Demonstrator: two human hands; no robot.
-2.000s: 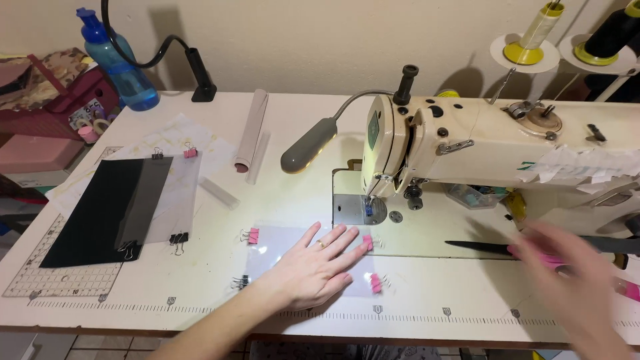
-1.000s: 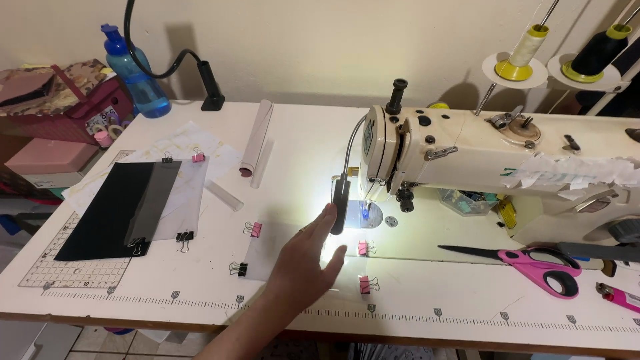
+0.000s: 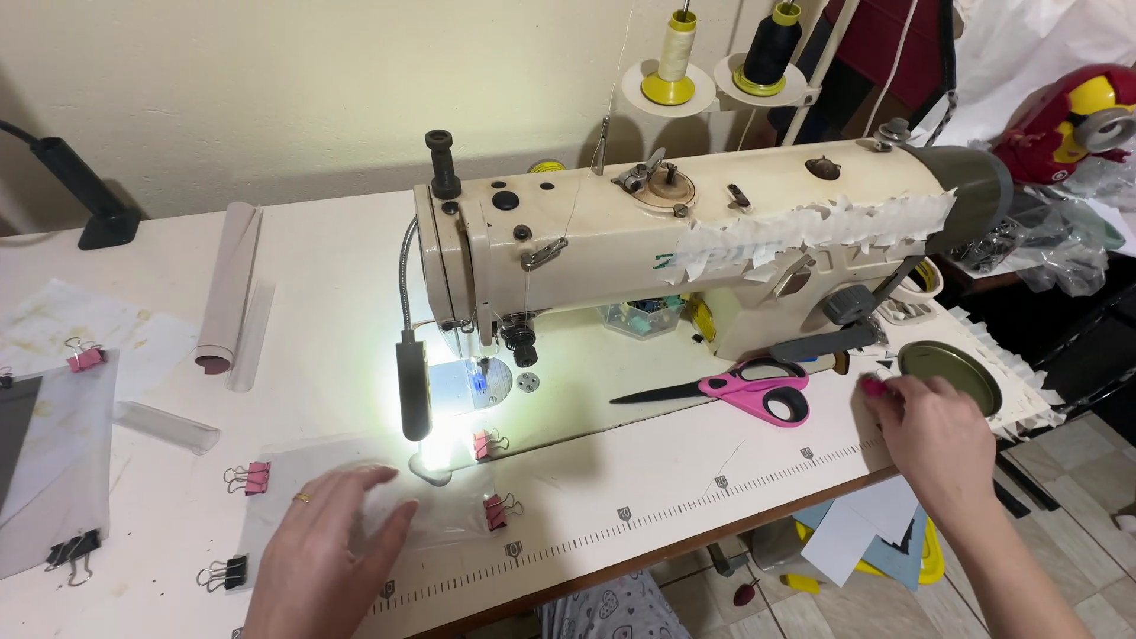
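Note:
My left hand, fingers spread and a ring on one, is over a clear plastic sheet and holds nothing. Pink binder clips and a black binder clip grip the sheet's edges. Just above it hangs the lit gooseneck lamp, beside the needle area of a sewing machine. At the right, my right hand pinches a small pink object, mostly hidden by the fingers. Pink-handled scissors lie left of that hand, blades pointing left.
A green round dish is beyond my right hand. Rolled material and clear plastic rolls lie at left, near another clipped sheet. Thread cones stand behind the machine. A ruler scale runs along the table's front edge.
The lamp has swung from a slant to upright beside the needle. My left hand has let go of it and lowered onto the sheet area. My right hand is back in view. The view has shifted right.

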